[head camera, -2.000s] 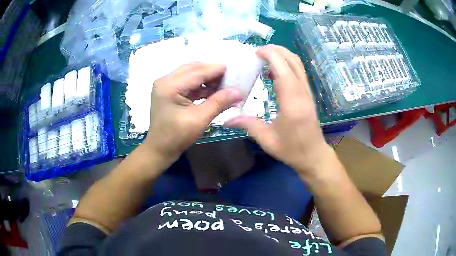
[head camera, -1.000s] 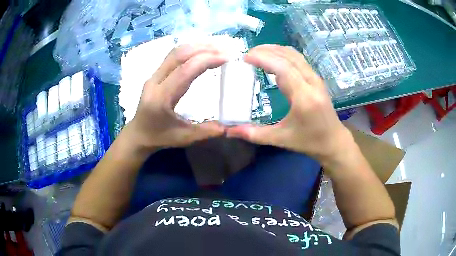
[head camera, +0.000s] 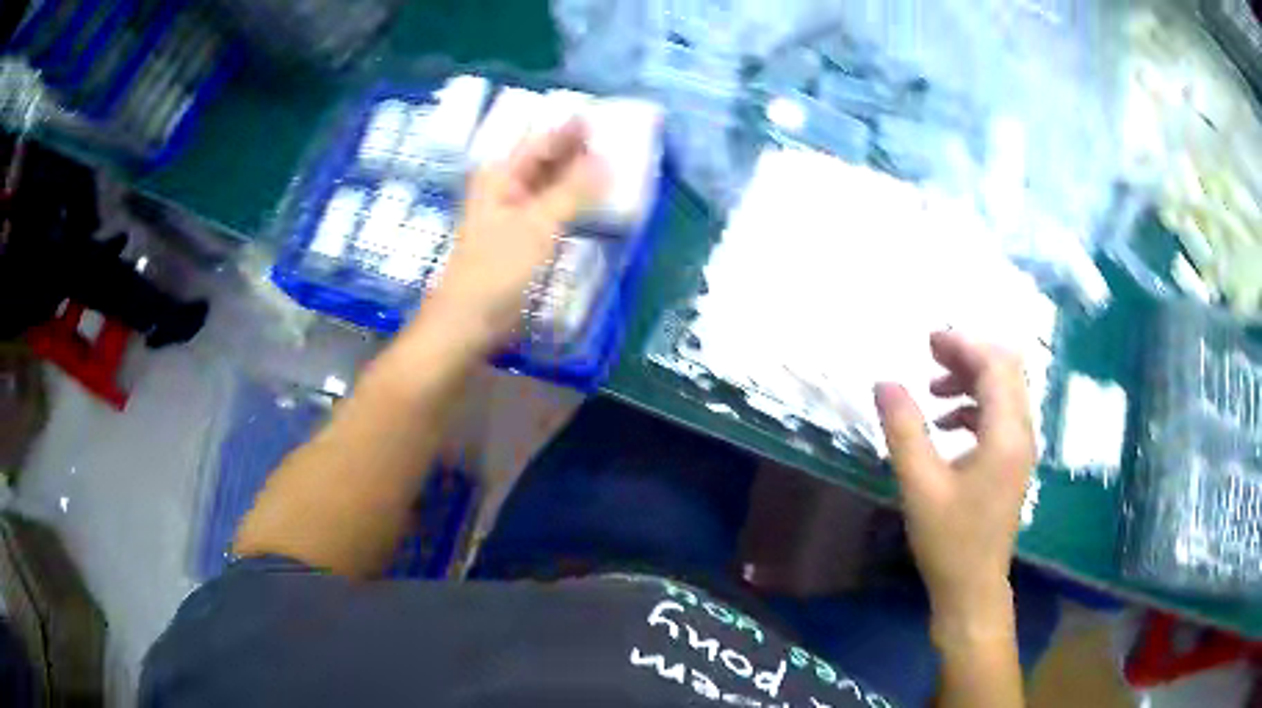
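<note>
My left hand (head camera: 505, 242), blurred, is over the blue tray (head camera: 312, 293) at the left. Its fingers are by white housings (head camera: 626, 155) in the tray's back row; I cannot tell whether it grips one. My right hand (head camera: 969, 429) is over the right front part of the heap of small white parts (head camera: 858, 263). Its fingers are apart and curled, with nothing visible in them. The heap is overexposed and hides most of the centre tray under it.
Frosted parts in a large clear bag (head camera: 830, 83) lie behind the heap. Cream parts (head camera: 1218, 194) are at back right. Loose white bodies (head camera: 1093, 423) lie beside stacked inner-unit trays (head camera: 1201, 457). More blue trays (head camera: 132, 90) are at far left. A red stool (head camera: 86, 353) stands on the floor.
The view has swung left. My hands have parted from the white housing they held together. My left hand is now over the blue tray, my right hand over the white heap.
</note>
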